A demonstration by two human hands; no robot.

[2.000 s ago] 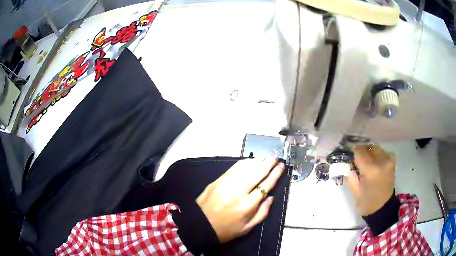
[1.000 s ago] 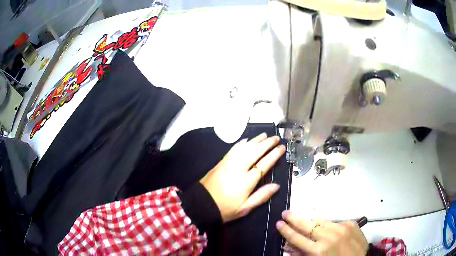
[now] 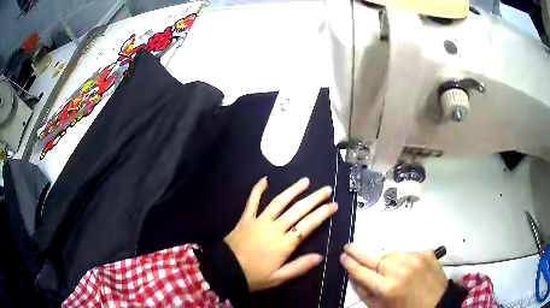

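Note:
A black garment panel (image 3: pixel 199 198) with pale stitch lines lies across the table, its right edge under the presser foot (image 3: pixel 356 174) of the cream-white sewing machine (image 3: pixel 416 78). My left hand (image 3: pixel 277 231) lies flat on the panel with fingers spread, left of the stitch line. My right hand (image 3: pixel 392 274) is at the panel's right edge, below the foot, fingertips on the edge. A thin dark tool (image 3: pixel 440 252) sticks out of my right hand; the rest of it is hidden. A rounded white strip (image 3: pixel 283 129) lies over the panel.
Blue-handled scissors (image 3: pixel 543 274) lie at the table's right edge. A small black cloth piece (image 3: pixel 511 160) lies under the machine arm. A red-and-yellow sticker (image 3: pixel 90 102) is on the table at upper left. Another machine (image 3: pixel 12 114) stands at the far left.
The panel has moved away from me past the foot, its far edge now beyond the white strip. My left hand has spread its fingers. My right hand has come from beside the machine head to the panel's edge.

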